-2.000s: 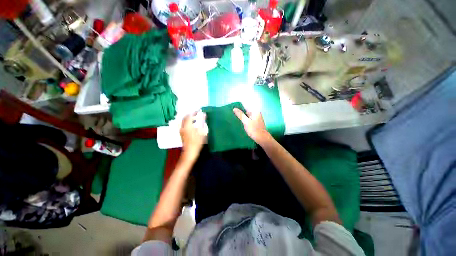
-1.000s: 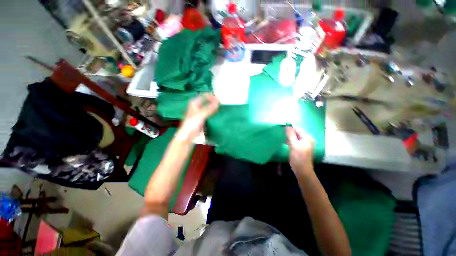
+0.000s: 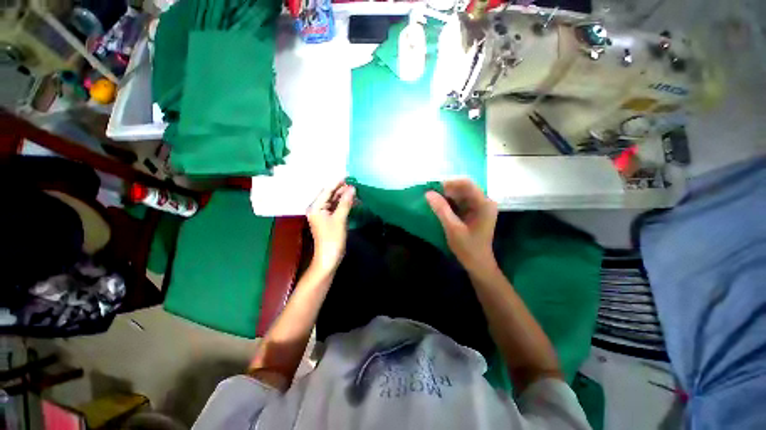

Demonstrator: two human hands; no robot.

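My left hand (image 3: pixel 331 220) and my right hand (image 3: pixel 464 220) pinch the upper corners of a dark green cut piece (image 3: pixel 401 208), which hangs between them at the table's front edge. A larger green panel (image 3: pixel 378 109) lies flat on the white table (image 3: pixel 311 126), washed out by the lamp glare. The sewing machine (image 3: pixel 579 71) stands to the right, its needle area (image 3: pixel 464 102) at the panel's upper right. A stack of green cut pieces (image 3: pixel 220 101) lies at the left of the table.
A phone (image 3: pixel 378 29) and a white bottle (image 3: pixel 412 52) are at the back. Dark snips (image 3: pixel 550 133) lie below the machine arm. Green cloth (image 3: pixel 220 260) covers a red-edged stool at left; more green cloth (image 3: pixel 550 285) hangs at right. A spray can (image 3: pixel 165 200) is at left, blue cloth (image 3: pixel 714 269) at far right.
The dark green piece has gone from lying at the table edge to hanging between both hands. The stack at left now has a smooth flat piece on top. The view has shifted.
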